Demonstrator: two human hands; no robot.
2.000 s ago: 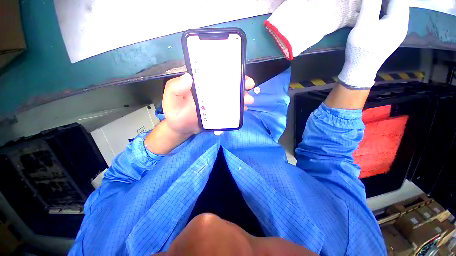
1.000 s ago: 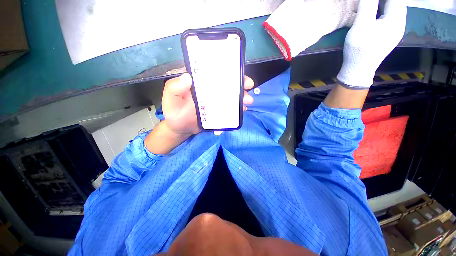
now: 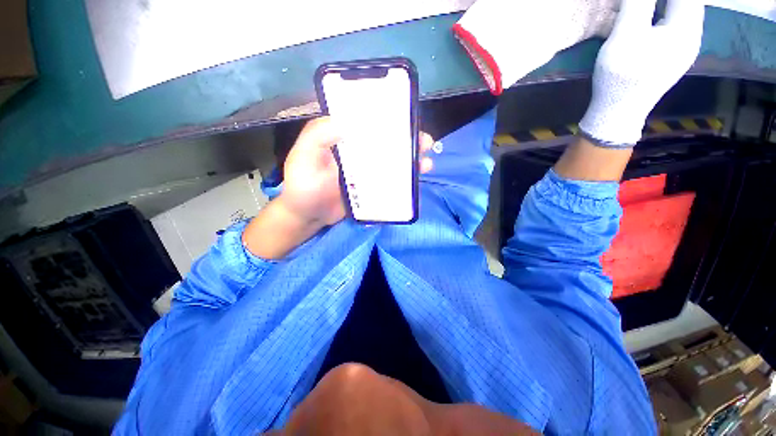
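Observation:
My bare left hand (image 3: 315, 174) holds a smartphone (image 3: 374, 145) upright below the bench edge, its bright screen facing me. The thumb is on its left side and fingertips show on its right side. My right hand (image 3: 642, 72) wears a white glove and rests at the bench edge at the upper right, its fingers apart and cut off by the frame's top. An empty white glove with a red cuff (image 3: 532, 43) lies on the bench beside it. Whether the right fingers touch it is unclear.
A shiny metal sheet (image 3: 247, 34) lies on the green bench (image 3: 59, 128). A brown cardboard box (image 3: 15, 47) is at the upper left. Black bins stand on both sides; the right one holds red sheets (image 3: 647, 238). A white panel (image 3: 208, 217) is below left, cardboard boxes (image 3: 715, 375) lower right.
The smartphone has shifted slightly right and down, and the left thumb has moved away from the screen's edge. The right hand has moved slightly right.

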